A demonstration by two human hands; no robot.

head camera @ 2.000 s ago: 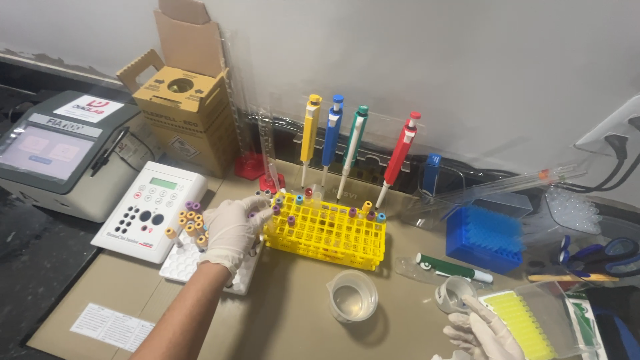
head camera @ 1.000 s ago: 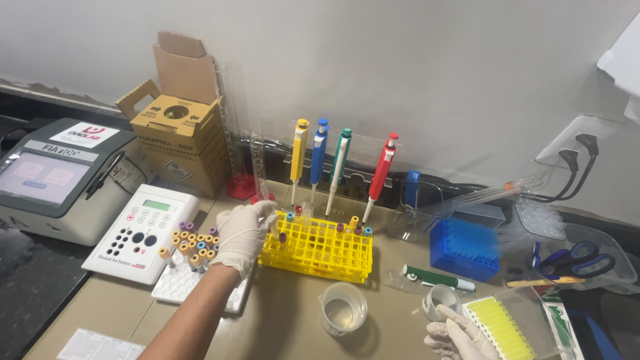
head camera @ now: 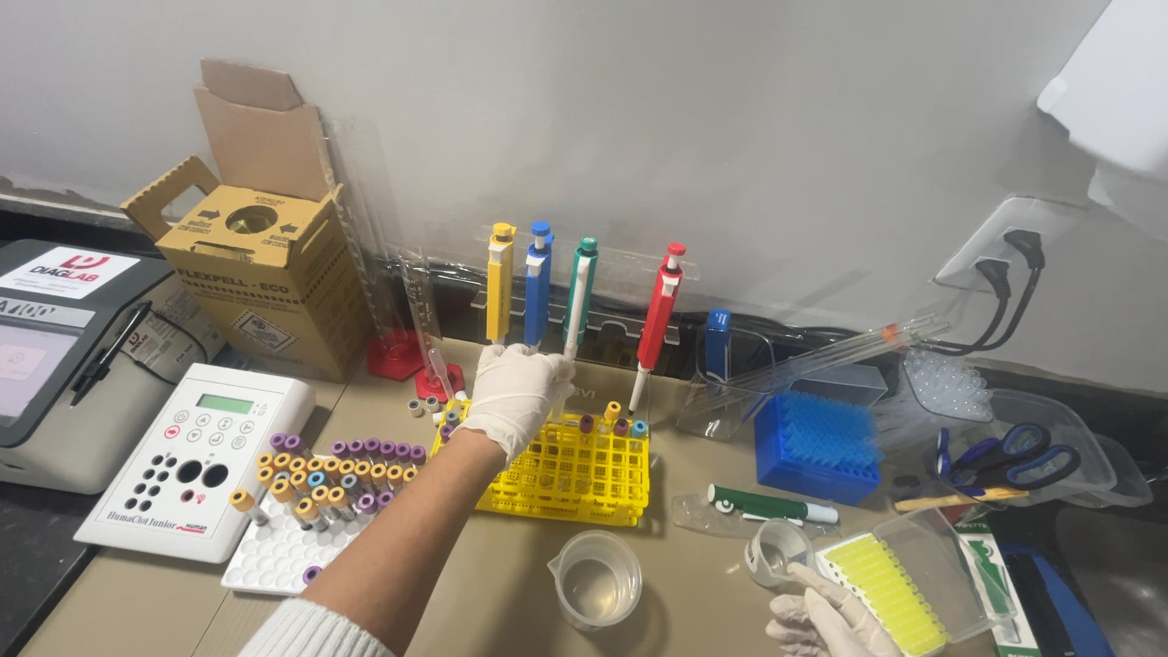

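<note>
My left hand [head camera: 518, 397], in a white glove, is over the back left part of the yellow tube rack [head camera: 570, 493]; its fingertips are hidden, so I cannot tell what it holds. Behind it stand yellow [head camera: 499, 287], blue [head camera: 537, 287], green [head camera: 581, 292] and red [head camera: 659, 315] pipettes. Capped tubes [head camera: 612, 415] stand in the rack's back row. My gloved right hand [head camera: 830, 613] rests beside a small plastic cup [head camera: 777, 550], its fingers touching or close to the rim. A white tray [head camera: 265, 557] at the left holds several capped tubes [head camera: 315, 488].
A plastic beaker [head camera: 595, 584] stands before the rack. Left are a coagulation analyzer [head camera: 196, 465], a second analyzer [head camera: 64, 392] and a cardboard sharps box [head camera: 274, 301]. Right are a blue tip box [head camera: 812, 465], yellow pipette tips [head camera: 883, 593], scissors [head camera: 1013, 456] and a green-and-white marker-like tool [head camera: 771, 504].
My left hand has moved right, from the rack's left end to over its back part near the pipettes. My right hand stays by the small cup.
</note>
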